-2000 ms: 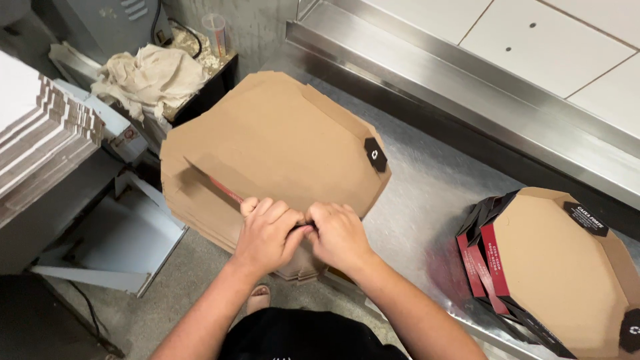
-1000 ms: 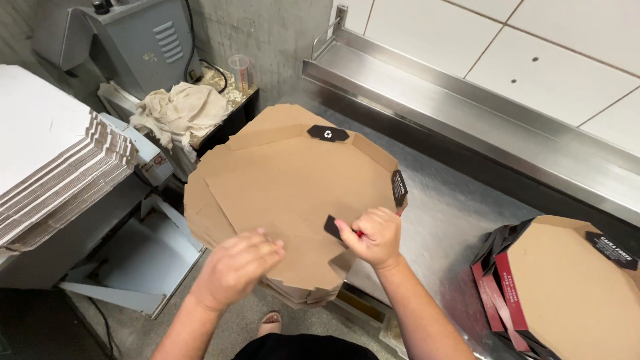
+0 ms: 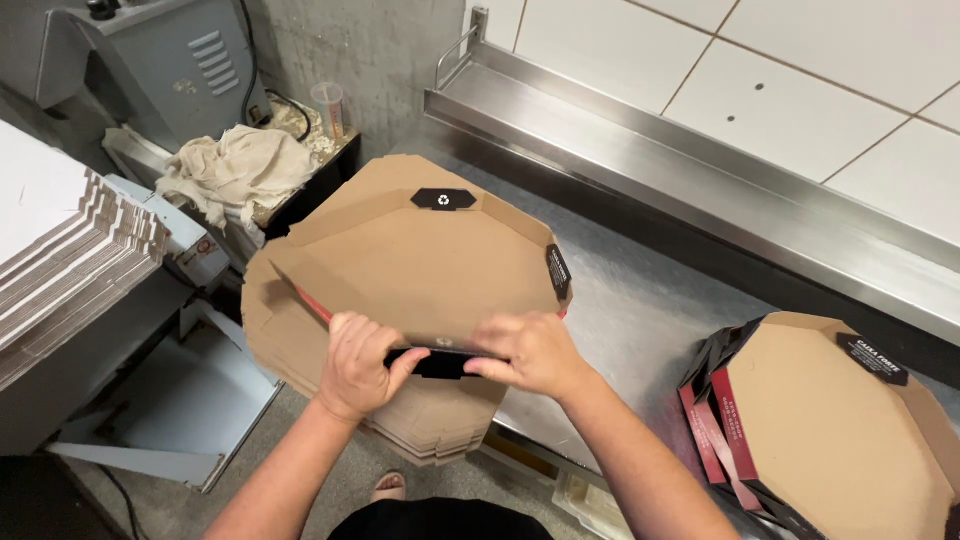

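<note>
A brown cardboard pizza box base (image 3: 420,262) with raised sides lies on a stack of flat cardboard blanks (image 3: 435,420). Black locking tabs (image 3: 443,199) are folded over its back and right edges. At the near edge, my left hand (image 3: 364,367) grips the raised side, its thumb on a black tab (image 3: 442,363). My right hand (image 3: 529,352), slightly blurred, holds the same side, its thumb at that tab's right end. The left side of the base stands partly raised, showing red outside. Several formed pizza box bases (image 3: 840,427) are stacked at the right.
The stack rests on a steel counter (image 3: 622,330) below a steel wall shelf (image 3: 675,165). White-topped flat cardboard (image 3: 45,202) is piled at the left. Behind are a grey machine (image 3: 187,67), a crumpled cloth (image 3: 236,169) and a plastic measuring cup (image 3: 328,109).
One second ago my left hand was over the base with nothing in it, and my right hand was at a black tab. Now both hands grip the near side, which is folded up.
</note>
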